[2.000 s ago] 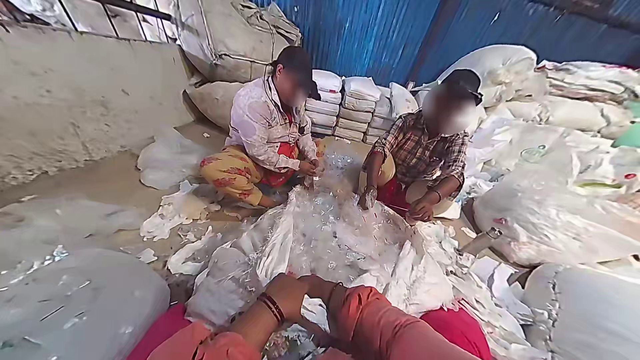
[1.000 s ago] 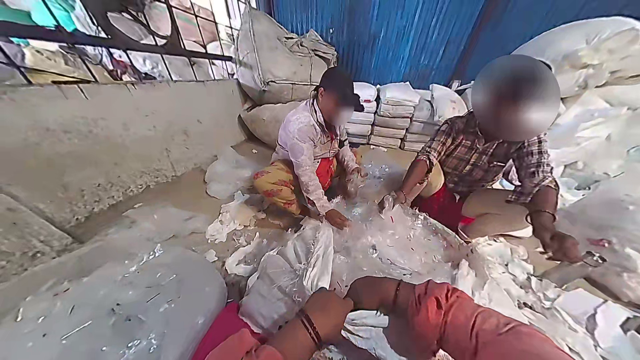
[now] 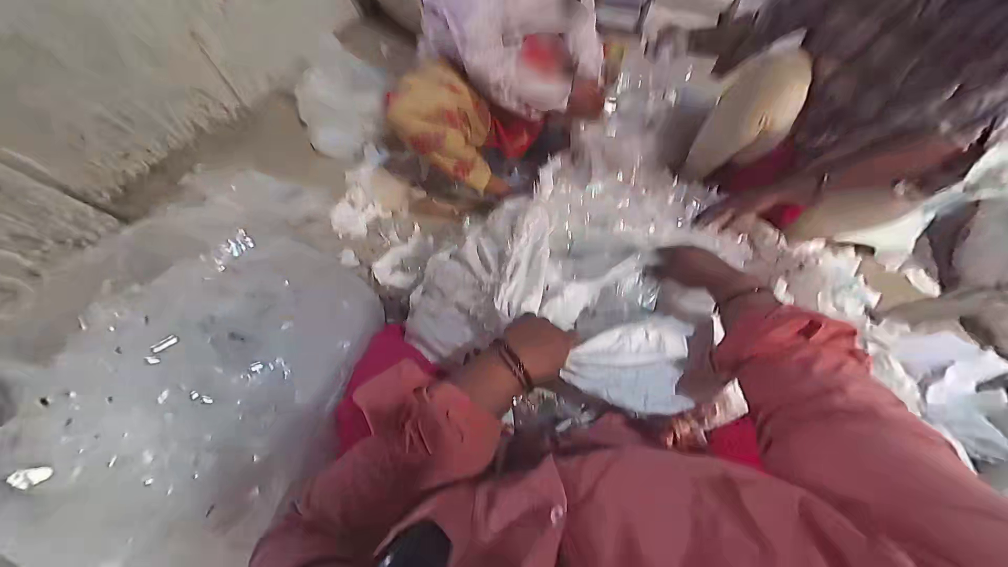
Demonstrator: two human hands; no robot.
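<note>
My left hand (image 3: 540, 346), with dark bangles at the wrist, is closed on the near edge of a white woven sack (image 3: 630, 362). My right hand (image 3: 689, 268) reaches over the heap of clear plastic scraps (image 3: 614, 205) lying on the spread sack; it is blurred, and whether it holds anything cannot be told. White crumpled sack cloth (image 3: 524, 260) bunches up just beyond my left hand.
Two people sit across the heap; the hand of one (image 3: 587, 98) and the forearm of the other (image 3: 882, 169) are near it. A large bulging clear plastic bag (image 3: 197, 378) lies at left, by a concrete wall (image 3: 157, 63). White scraps (image 3: 827, 291) are strewn at right.
My hands were close together at the sack's near edge; my right hand has moved away from my left, out over the heap. The view has tilted sharply down.
</note>
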